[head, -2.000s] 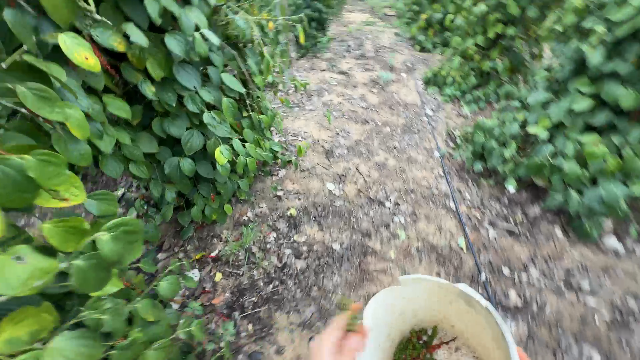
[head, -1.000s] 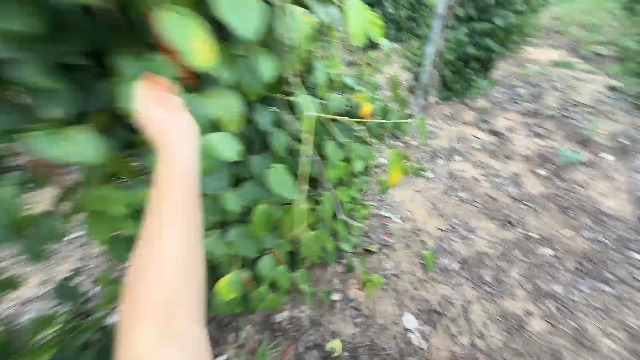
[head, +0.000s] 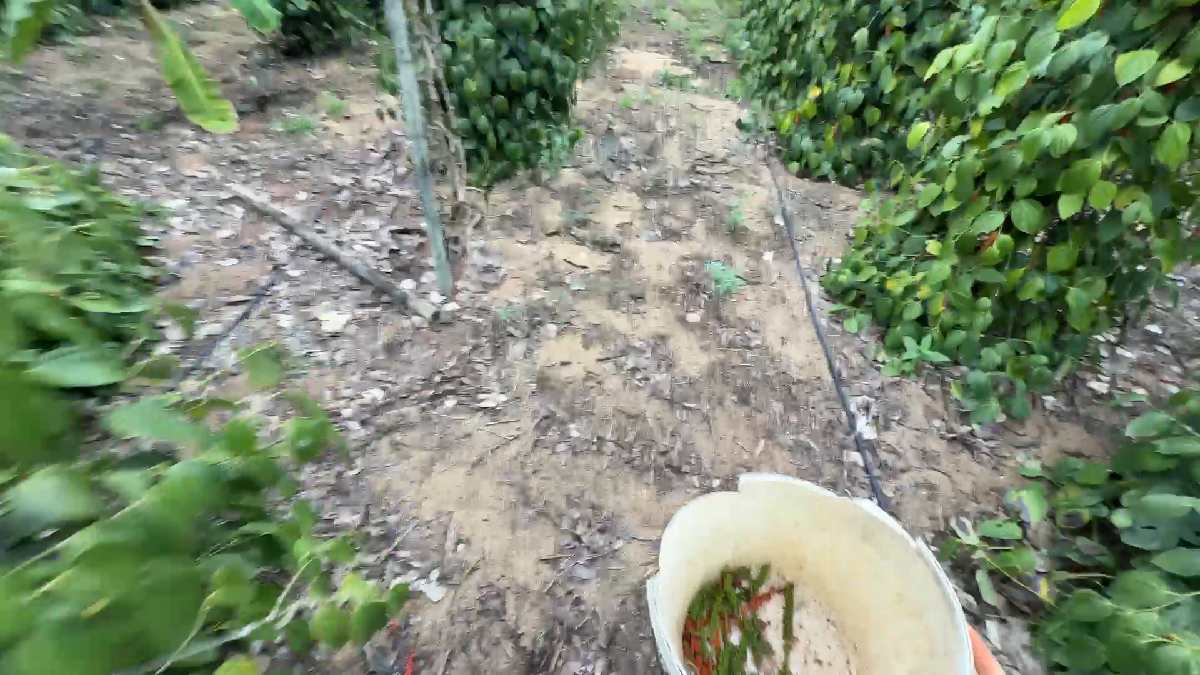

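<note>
A white plastic bucket (head: 881, 572) with a chipped rim is at the bottom right of the head view. Inside it lie green and red pepper spikes (head: 736, 623), mostly toward its left side. Of my right hand (head: 984, 654) only a bit of a finger shows, against the bucket's outer right side; the rest is hidden behind the bucket or below the picture. My left hand is out of view. Leafy green vines (head: 103, 525), blurred, fill the lower left, and a small red thing (head: 410, 662) shows at their lower edge.
A dirt path with dead leaves (head: 572, 394) runs ahead. Along its right side lies a black hose (head: 825, 347). A thin grey post (head: 422, 159) stands left of the path, with a fallen branch (head: 328, 248) at its foot. Leafy vine columns (head: 1022, 206) stand on the right.
The arm that reached into the leaves on the left one second ago has gone from view. The bucket, out of view then, shows again. The view has swung back to the path.
</note>
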